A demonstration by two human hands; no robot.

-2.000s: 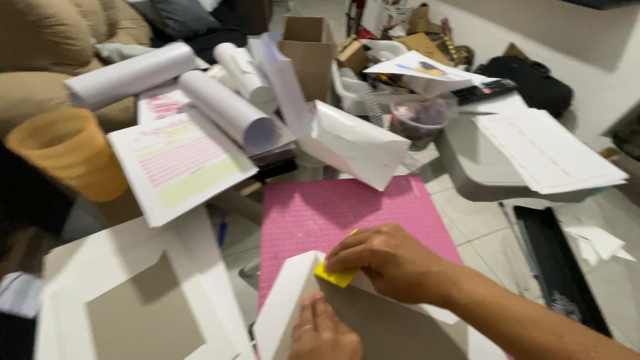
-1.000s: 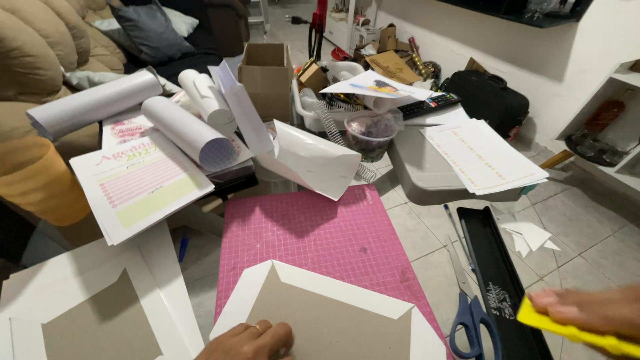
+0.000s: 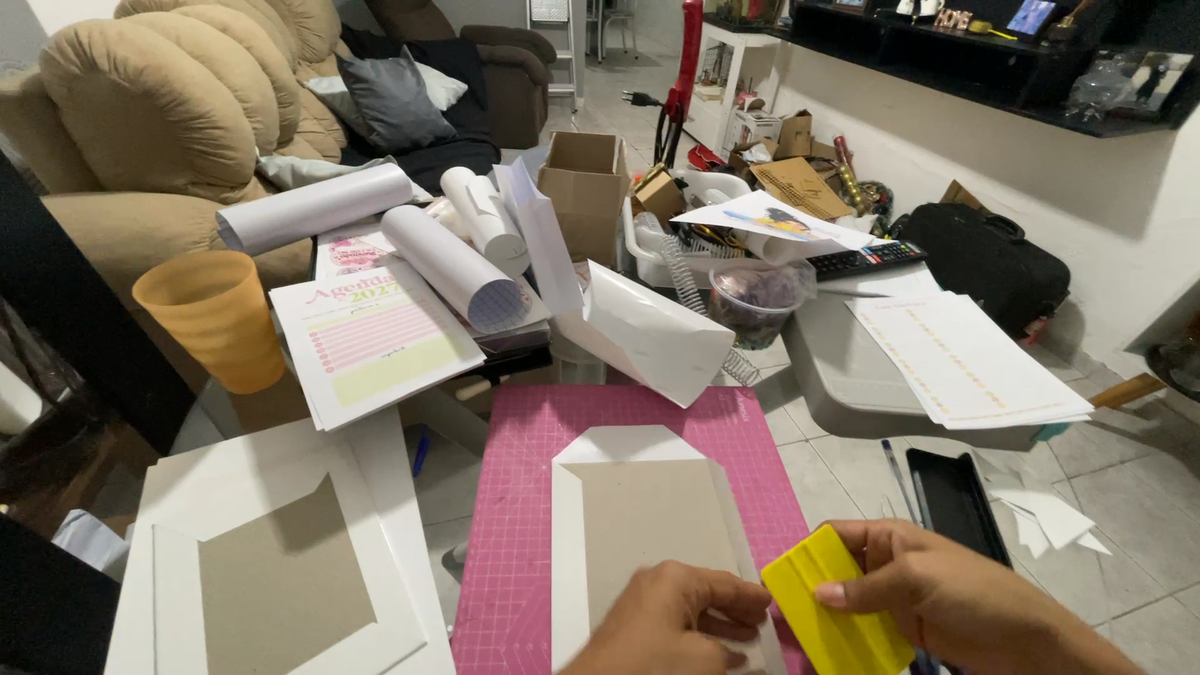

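A grey cardboard panel (image 3: 647, 525) with white paper folded over its edges lies on a pink cutting mat (image 3: 516, 525). My left hand (image 3: 675, 614) is over the panel's lower right part, fingers bent near its right-hand paper flap; whether the fingertips pinch the flap cannot be told. My right hand (image 3: 923, 586) holds a yellow plastic squeegee card (image 3: 834, 605) just right of the panel, between thumb and fingers. Another cardboard panel with white paper borders (image 3: 286, 572) lies at the left.
Rolled paper sheets (image 3: 450, 267), printed pages (image 3: 375, 337) and an orange cup (image 3: 211, 319) stand beyond at the left. A grey case (image 3: 844, 375) carries more printed sheets (image 3: 966, 356). A black tray (image 3: 961, 502) and paper scraps (image 3: 1045, 516) lie at the right.
The panel on the mat has been turned and now lies lengthwise. My right hand with the yellow card has come back from the far right, beside the panel.
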